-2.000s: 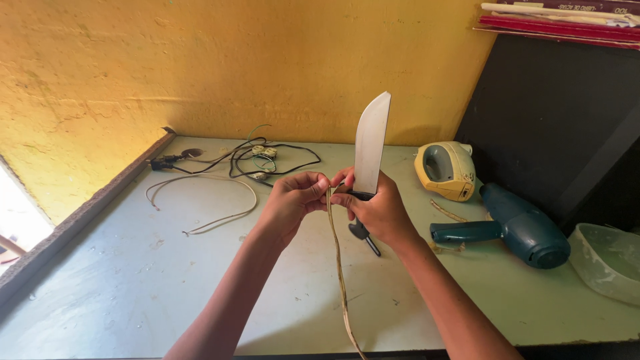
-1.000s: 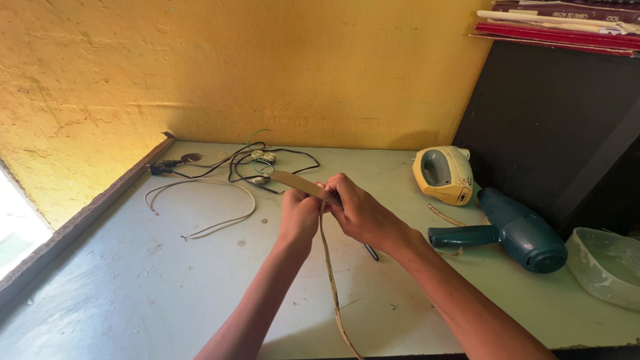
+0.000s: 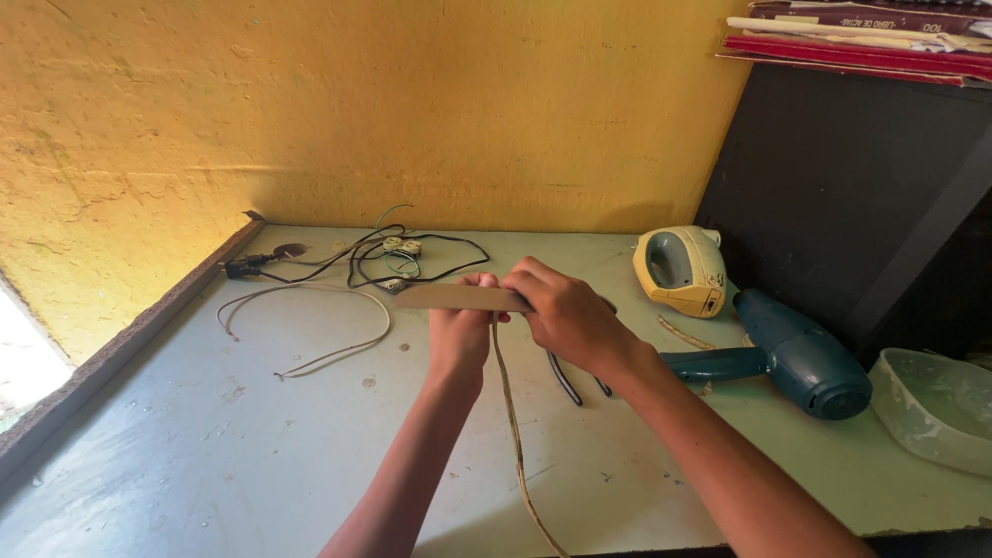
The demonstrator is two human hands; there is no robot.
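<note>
My right hand (image 3: 562, 306) grips the handle of a knife, whose broad blade (image 3: 457, 298) lies level and points left across my left hand (image 3: 461, 329). A beige electrical cord (image 3: 509, 411) is pinched in my left hand, its upper end hidden behind the blade and fingers. From there the cord hangs down past the table's front edge. The knife's handle is mostly covered by my right hand. Beneath that hand, two dark tool handles (image 3: 566, 380), perhaps of pliers, rest on the table.
Black cords with a plug (image 3: 242, 268) and pale sockets (image 3: 402, 246) lie at the back left, near a loose beige cord (image 3: 349, 354). A yellow hand mixer body (image 3: 682, 271), a short cord piece (image 3: 686, 333), a teal hair dryer (image 3: 806, 360) and a clear plastic container (image 3: 930, 411) stand right.
The knife blade, upright two seconds ago, has swung down to the left and lies level over my left hand. Both hands have drawn close together around the cord's upper end.
</note>
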